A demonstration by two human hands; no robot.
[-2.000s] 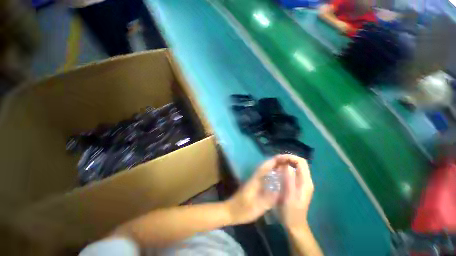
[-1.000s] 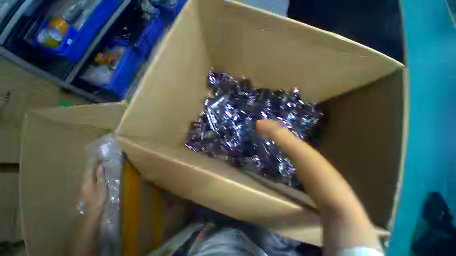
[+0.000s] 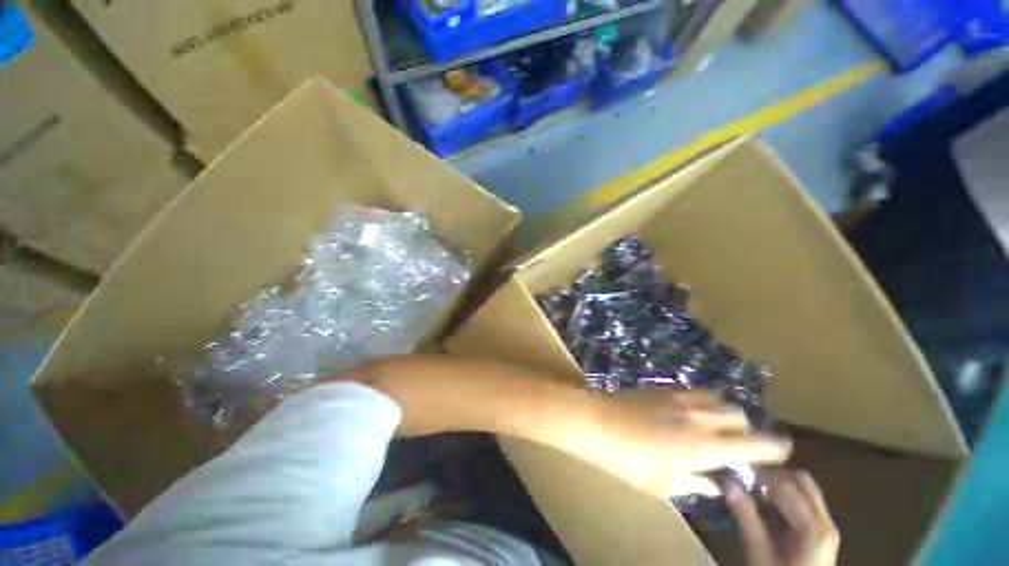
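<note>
Bagged housings (image 3: 664, 337), dark and glittering, lie in a heap in the right open carton (image 3: 813, 276). My left hand (image 3: 692, 442) reaches across from the left into this carton, over the near part of the heap, fingers extended and blurred. My right hand (image 3: 788, 525) is beside it at the bottom, fingers bent around a shiny bagged piece at the heap's edge. Whether either hand grips it is hard to tell. Crumpled clear plastic bags (image 3: 354, 287) fill the left open carton (image 3: 166, 276).
Closed cartons (image 3: 238, 66) stand at the upper left. A shelf with blue bins (image 3: 470, 116) is at the top. A yellow floor line (image 3: 730, 127) runs behind the cartons. The blue-green bench edge (image 3: 974, 514) is at the lower right, a blue crate (image 3: 55, 542) at the lower left.
The view has swung left, showing the carton of clear bags. My left hand has moved from that carton into the carton of housings, beside my right hand.
</note>
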